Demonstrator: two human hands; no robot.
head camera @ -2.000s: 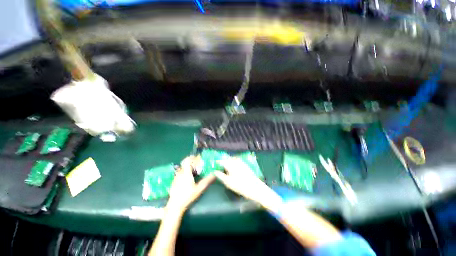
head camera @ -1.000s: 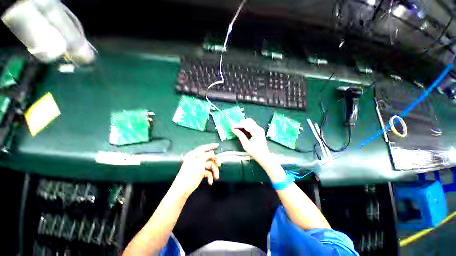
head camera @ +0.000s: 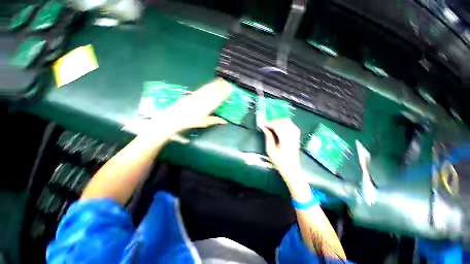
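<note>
Four green circuit boards lie in a row on the green mat: the leftmost (head camera: 157, 98), the second (head camera: 236, 107), the third (head camera: 278, 109) and the rightmost (head camera: 328, 147). My left hand (head camera: 198, 106) is spread palm down between the first two, thumb apart, fingertips at the second board's upper left corner; it seems to hold nothing. My right hand (head camera: 282, 142) is at the third board's lower edge, fingertips pinched on the thin white cable (head camera: 261, 105). The cable's end and any contact with the board are blurred.
A black keyboard (head camera: 304, 80) lies behind the boards. Paired white sticks (head camera: 365, 167) and a yellow ring of tape (head camera: 449, 178) are at right. A yellow note (head camera: 76, 65) and more boards (head camera: 29, 51) are at left. Trays (head camera: 59, 178) stand below the bench edge.
The view has turned and tilted. My left hand has moved from the front edge up to the second board. My right hand remains at the third board, now at its lower edge.
</note>
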